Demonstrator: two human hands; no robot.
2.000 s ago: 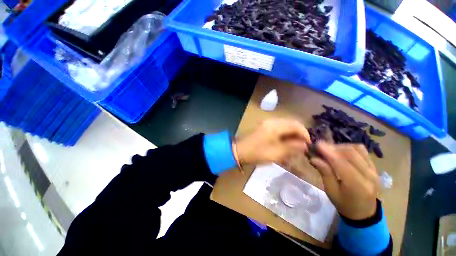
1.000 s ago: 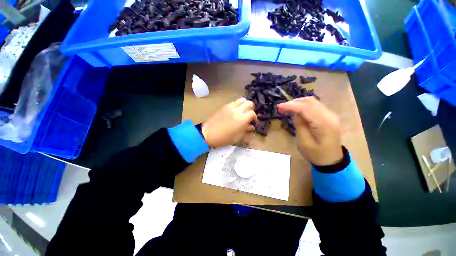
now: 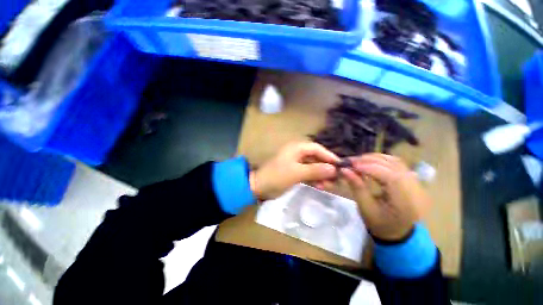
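My left hand (image 3: 295, 170) and my right hand (image 3: 390, 187) meet fingertip to fingertip, both pinching one small dark part (image 3: 344, 163). A thin pale stick (image 3: 378, 142) stands up by my right fingers, blurred. The pile of dark parts (image 3: 357, 124) lies just beyond my hands on the cardboard sheet (image 3: 440, 220). The white sheet (image 3: 271, 215) with grey smears lies nearer my body, below my hands. A small round whitish dish (image 3: 310, 215) sits on it.
Blue bins (image 3: 297, 52) with dark parts stand at the back. A small white bottle (image 3: 271, 99) stands upper left on the cardboard. A crumpled tissue (image 3: 424, 171) lies right of the pile. A white long-nozzle bottle (image 3: 505, 138) lies at right. Another blue bin (image 3: 101, 101) stands left.
My hands have come together from the pile, now both holding a dark part. The camera view has turned and shifted, so the bench appears tilted and blurred.
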